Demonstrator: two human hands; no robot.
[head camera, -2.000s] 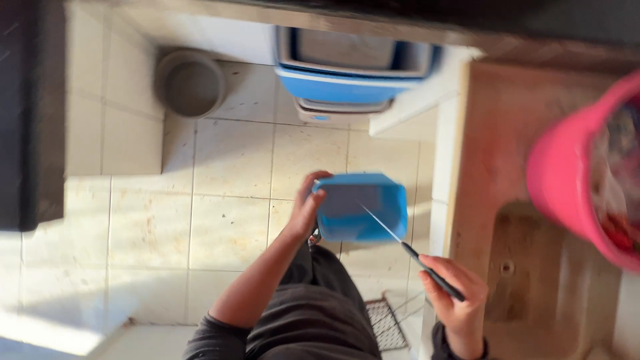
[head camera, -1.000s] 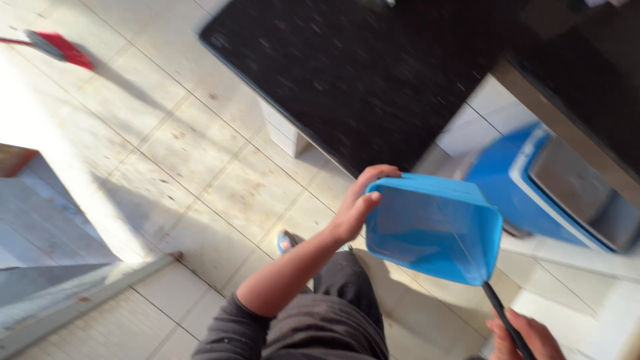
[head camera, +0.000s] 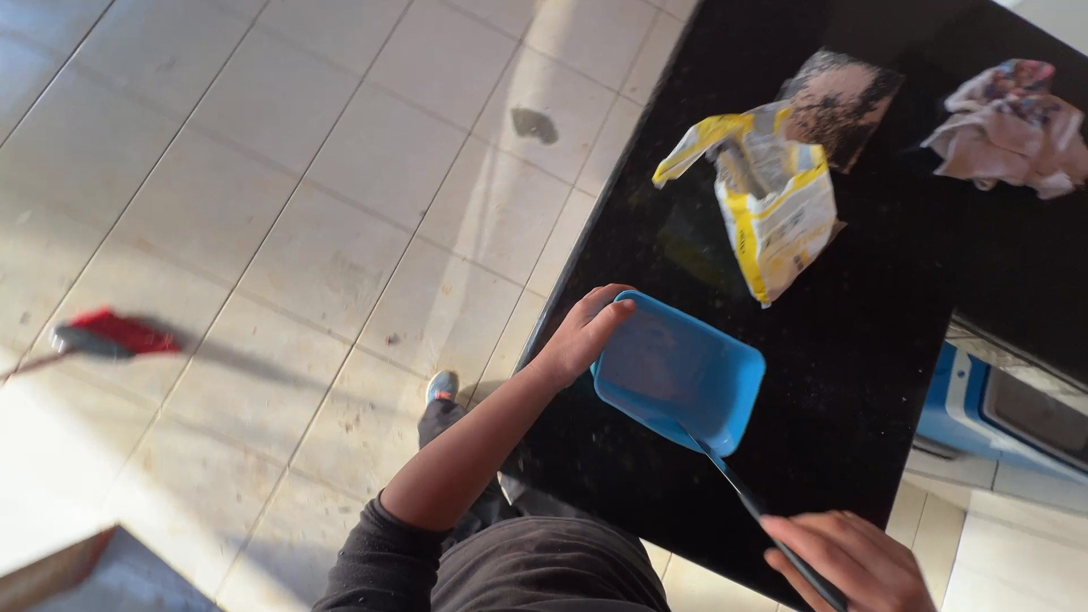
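Note:
My left hand grips the upper left rim of a blue plastic tub, thumb over the edge. The tub is over the dark stone countertop and holds something pale and greyish that I cannot make out. In my right hand, at the lower right, is the dark handle of a slim utensil, perhaps a knife. Its far end reaches over the tub's near rim into the tub. Beyond the tub lies an open yellow and white plastic bag bearing writing.
Behind the bag lies a speckled dark and pinkish flat piece. A crumpled pinkish cloth is at the upper right. A blue and white cooler-like box stands past the counter's right edge. A red broom head is on the tiled floor.
The view has swung strongly from the sink area to the dark countertop. Both hands have come along with the blue tub and the utensil, and the tub is now over the countertop.

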